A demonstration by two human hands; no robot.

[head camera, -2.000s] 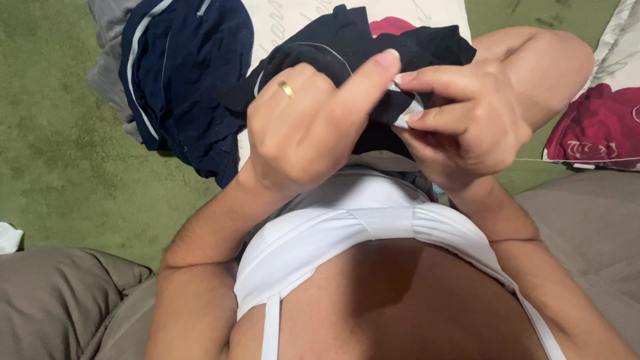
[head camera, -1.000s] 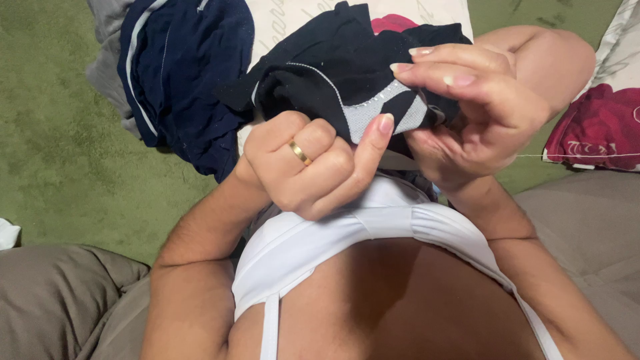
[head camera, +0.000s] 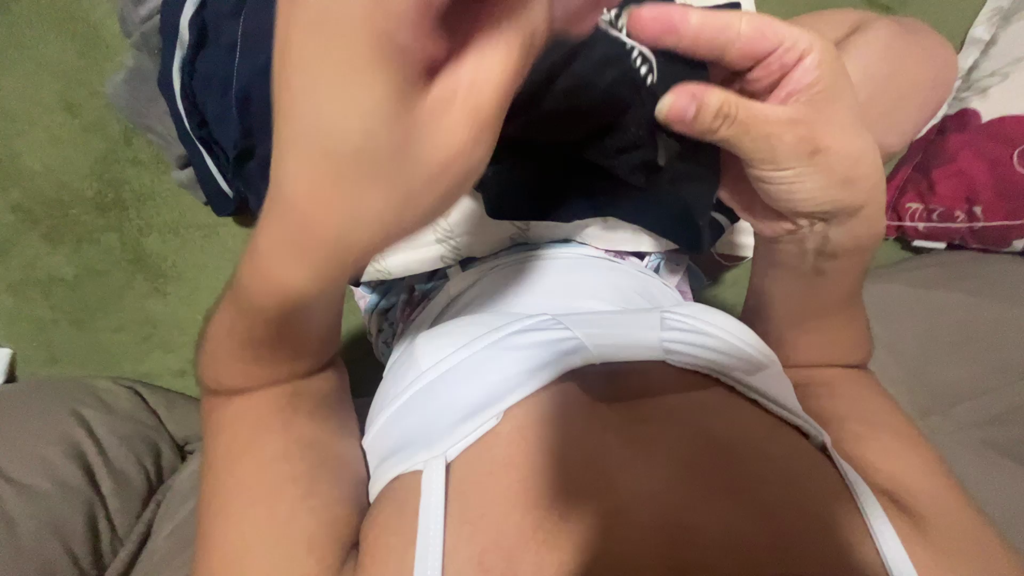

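Observation:
Black cloth (head camera: pixel 592 152) with a strip of white stitching or thread (head camera: pixel 636 52) lies over my lap, bunched at the top. My right hand (head camera: pixel 784 120) holds its right side, thumb and a finger spread beside the stitching, the other fingers partly behind the cloth. My left hand (head camera: pixel 400 120), blurred and raised close to the camera, covers part of the cloth. Its fingers run out at the top edge, with one fingertip near the stitching; whether it pinches anything is hidden. White cloth with grey script (head camera: pixel 456 240) shows beneath the black cloth.
A navy garment with white piping (head camera: pixel 212 104) and grey cloth (head camera: pixel 144 96) lie at left on a green carpet or rug (head camera: pixel 88 240). At right is red and white printed cloth (head camera: pixel 960 184). Grey-brown padded fabric (head camera: pixel 72 472) lies on both sides of me.
My left hand has moved up and toward the camera, away from its lower place on the cloth. The grey-and-white patterned edge seen one second ago is no longer visible.

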